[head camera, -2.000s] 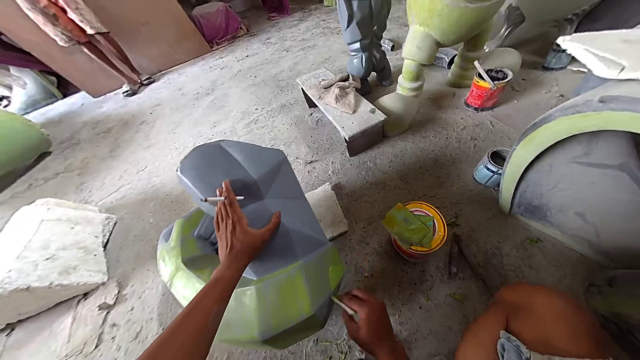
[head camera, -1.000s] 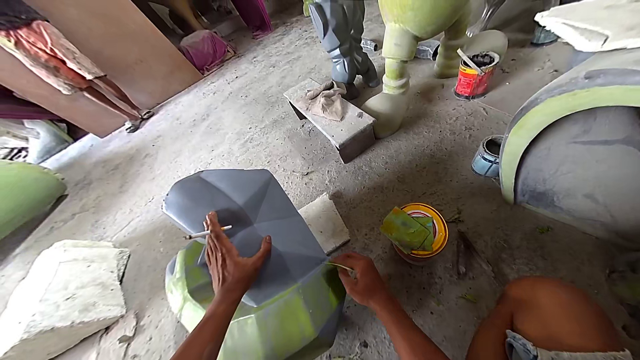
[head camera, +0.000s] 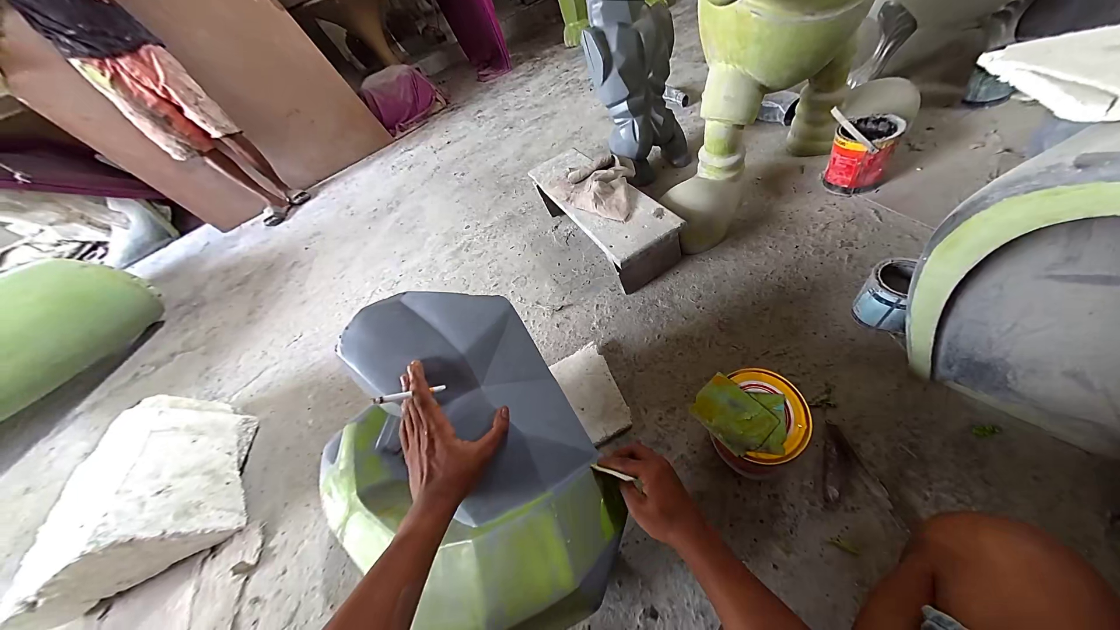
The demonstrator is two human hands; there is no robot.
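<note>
A faceted grey and yellow-green sculpture piece point(head camera: 516, 385) stands in front of me at the lower middle. My left hand point(head camera: 446, 451) lies spread on its grey upper face, with a cigarette point(head camera: 407, 395) held between the fingers. At the piece's right corner, my right hand point(head camera: 656, 494) pinches a thin, pale flat tool point(head camera: 615, 473), its tip against the edge where grey meets green. What kind of tool it is cannot be told. Green-stained sheets point(head camera: 744, 416) rest on a yellow-rimmed can point(head camera: 802, 429) right of my right hand.
White slabs point(head camera: 149, 481) lie at left, another point(head camera: 592, 394) behind the piece. A low bench point(head camera: 630, 227) bears a cloth point(head camera: 599, 188). Beyond are a red paint can point(head camera: 857, 162), a blue-grey can point(head camera: 882, 297), a green-rimmed curved form point(head camera: 962, 236) and large figures point(head camera: 744, 87). A person point(head camera: 175, 96) stands upper left.
My right hand has moved up along the piece's right side to its corner, tool still in its fingers. My left hand stays on the grey face.
</note>
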